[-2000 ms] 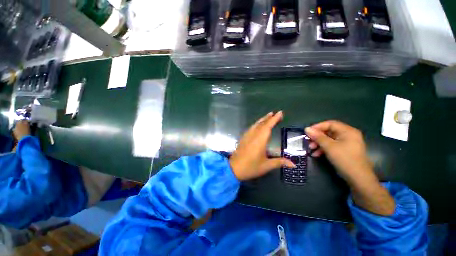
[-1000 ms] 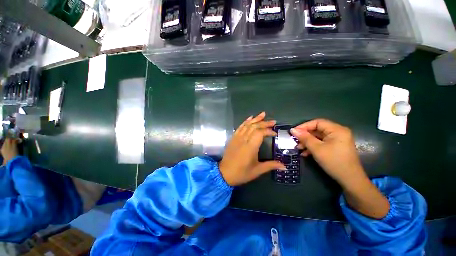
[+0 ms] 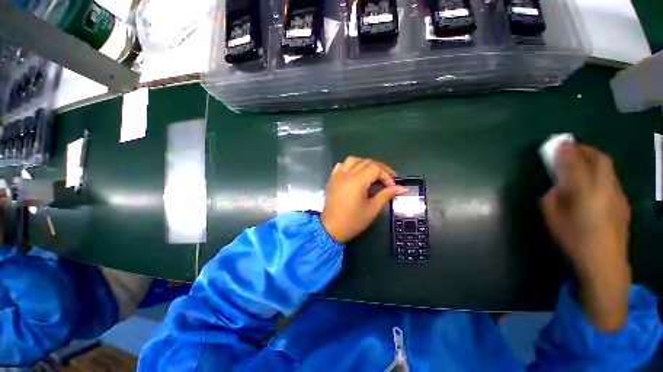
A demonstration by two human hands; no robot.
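A black keypad phone (image 3: pixel 411 227) lies face up on the green mat, its screen bright with glare. My left hand (image 3: pixel 358 197) is at its upper left; thumb and forefinger come together over the phone's top left edge. Whether they pinch a film or only touch the phone cannot be told. My right hand (image 3: pixel 590 214) is blurred, away to the right. Its fingertips are over a white card (image 3: pixel 554 151) and hide part of it and the small round cap seen there before. Whether they hold anything is unclear.
A clear strip (image 3: pixel 300 163) lies left of my left hand, a pale strip (image 3: pixel 186 182) further left. Stacked clear trays (image 3: pixel 392 81) with several black phones stand behind. A grey post (image 3: pixel 637 89) is at right. Another person's blue sleeve (image 3: pixel 47 301) is at left.
My right hand has left the phone and moved right to the white card. My left hand's spread fingers have drawn together at the phone's top left edge. The view has shifted slightly.
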